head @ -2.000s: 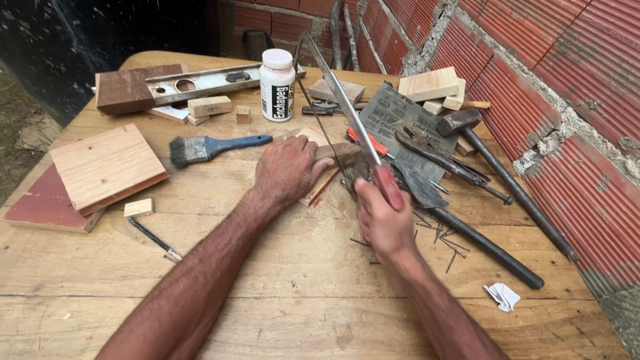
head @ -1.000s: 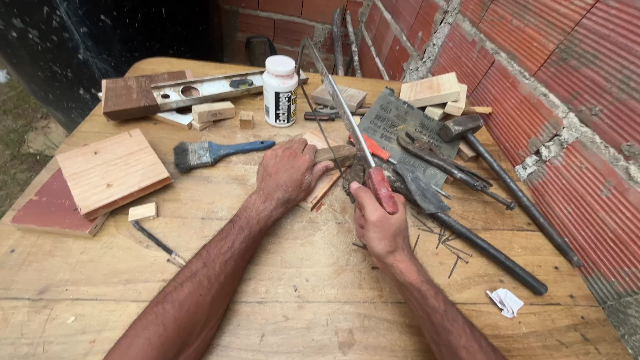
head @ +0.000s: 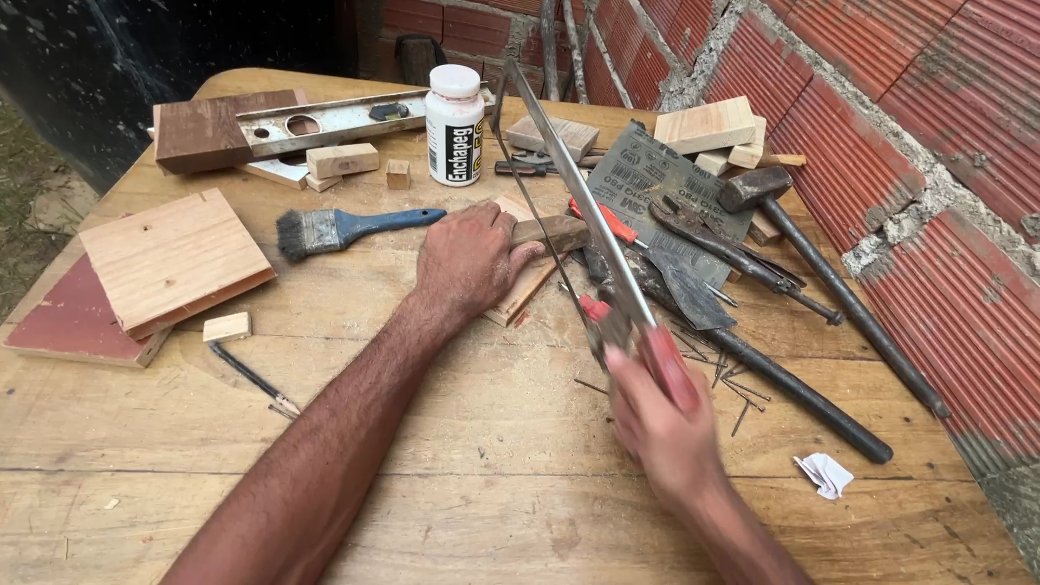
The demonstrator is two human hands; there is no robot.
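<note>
My right hand [head: 662, 414], slightly blurred, grips the red handle of a hacksaw [head: 605, 236]. The saw's metal frame slants up and away, and its thin blade passes across a small brown wood block [head: 552, 233]. My left hand [head: 471, 260] presses on that block and holds its left part, with the thumb along its near side. Beneath the block lies a pale wood board [head: 520, 296], partly hidden by my left hand. Sawdust lies on the table around it. A red-handled screwdriver [head: 605, 219] rests just behind the blade, partly covered by the saw.
Left stand a paintbrush [head: 357, 230], a square wood board [head: 175, 260] and a metal level [head: 333, 126]. A white glue bottle [head: 454, 130] is behind my left hand. Right lie sandpaper [head: 658, 187], pincers [head: 731, 252], a hammer [head: 845, 284], a hatchet [head: 796, 398] and loose nails [head: 739, 390].
My right hand has drawn the hacksaw back toward me, its handle now nearer the front of the table. My left hand stays on the brown block.
</note>
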